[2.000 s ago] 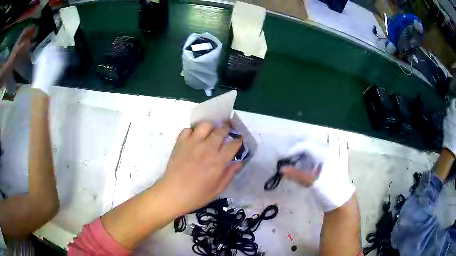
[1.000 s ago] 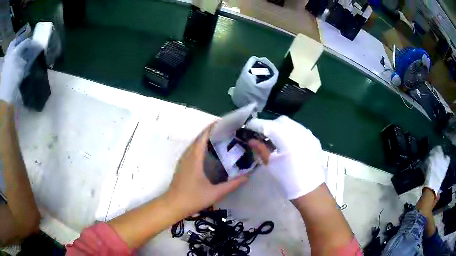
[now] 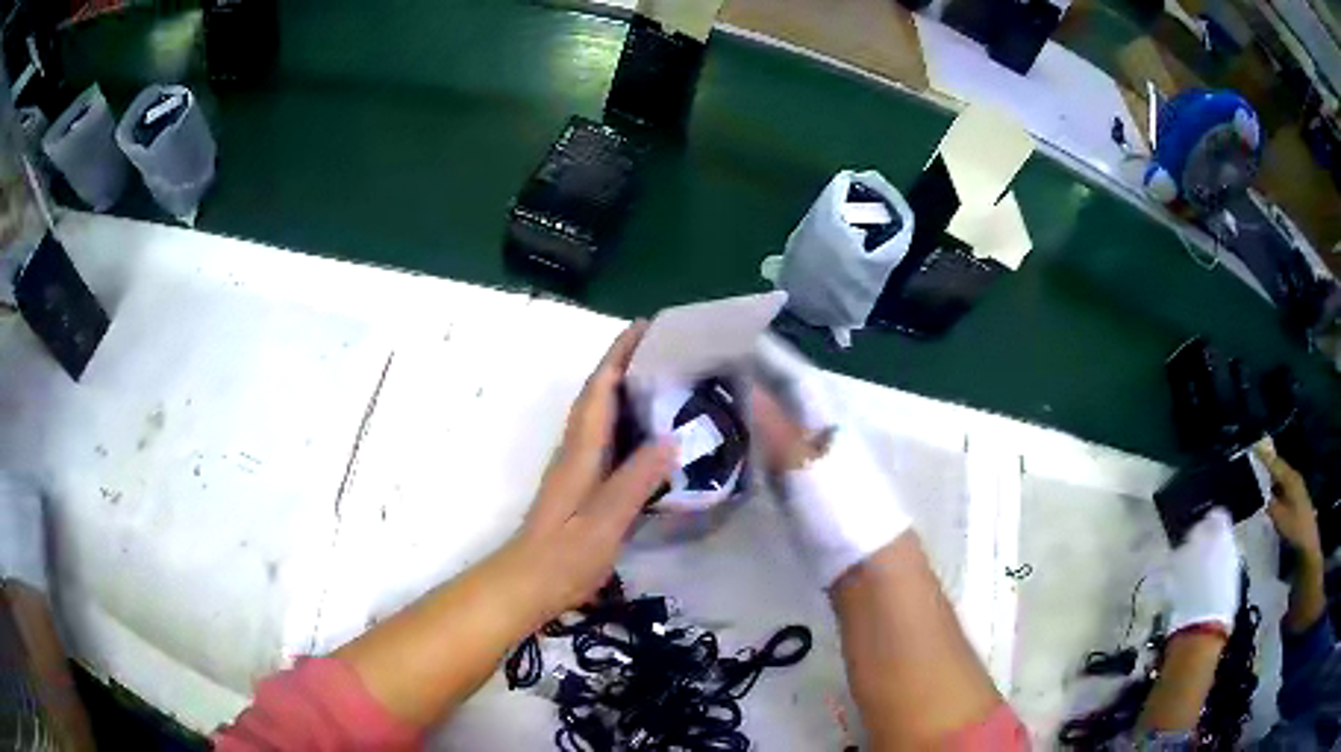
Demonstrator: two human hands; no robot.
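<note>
An open gift box is held over the white bench, its pale lid [image 3: 709, 341] sticking up. Inside it shows a dark round device top with a white label [image 3: 696, 439]. My left hand [image 3: 591, 478], bare, grips the box from the left, thumb near the label. My right hand [image 3: 827, 478], in a white glove with bare fingertips, is blurred at the box's right side; whether it holds anything cannot be told. A heap of black charging cables [image 3: 655, 679] lies on the bench below my hands.
The green conveyor [image 3: 397, 176] carries a wrapped device [image 3: 847, 253] beside an open black box [image 3: 941, 282], a closed black box [image 3: 577, 196] and more wrapped devices at far left. At right, another worker's hands hold a black box [image 3: 1210, 494]. A blue fan [image 3: 1209, 147] stands beyond.
The black cable seen in my right hand two seconds ago no longer shows there. My right hand has moved left to the box. The items on the belt have shifted right.
</note>
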